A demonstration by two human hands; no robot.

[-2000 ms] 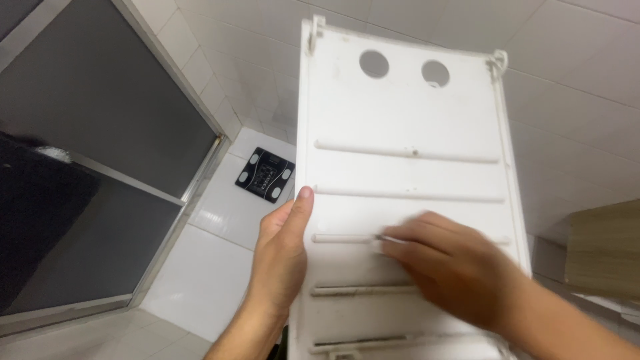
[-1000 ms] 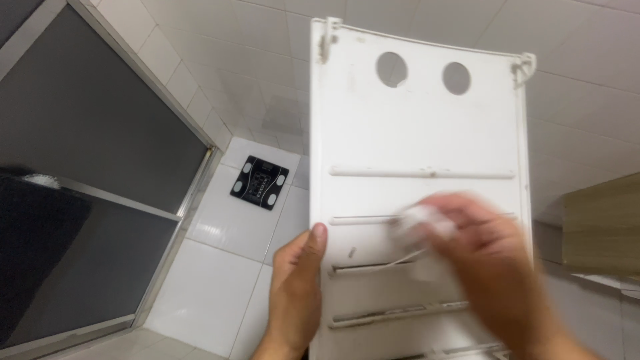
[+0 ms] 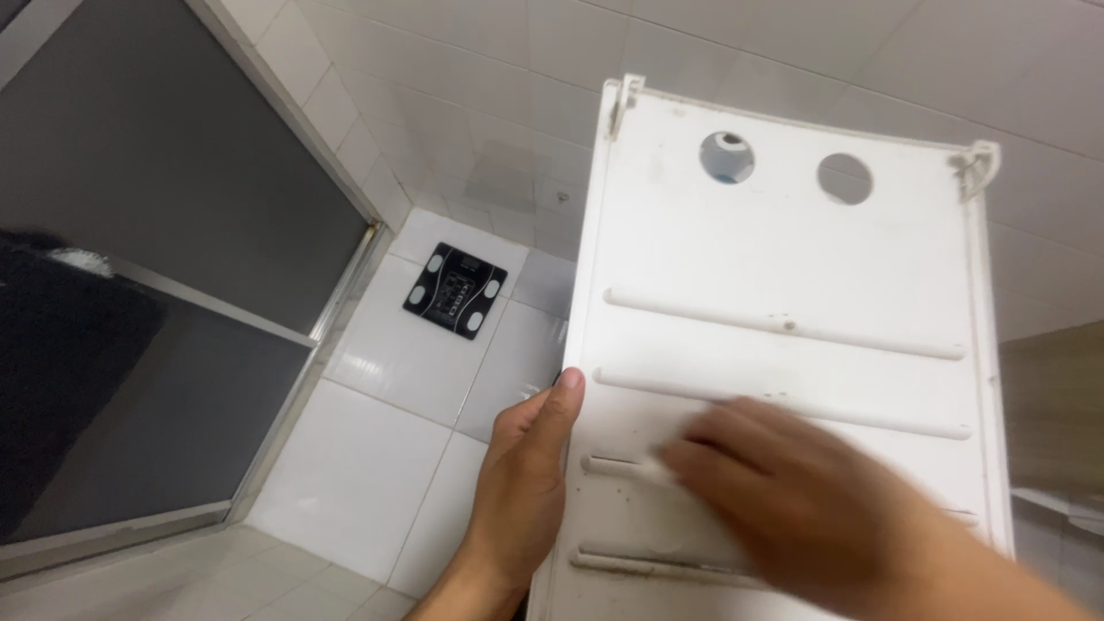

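Observation:
A white plastic panel with two round holes near its top, hooked tabs at its upper corners and several long raised ribs fills the right half of the head view. Dark grime lies along the lower ribs. My left hand grips the panel's left edge, thumb on the front, the other fingers partly hidden behind. My right hand, blurred, presses on the panel at the third rib from the top. A whitish bit at its fingertips looks like a wad of tissue or cloth, mostly hidden.
A black bathroom scale lies on the white tiled floor beyond my left hand. On the left stands a dark-paned door in a metal frame with a dark cloth on it. Tiled wall rises behind the panel; a wood-toned cabinet is at the right.
My right hand has kept moving over the panel's ribs, and the white wad seen in it one second ago is now mostly covered. My left hand has stayed on the left edge.

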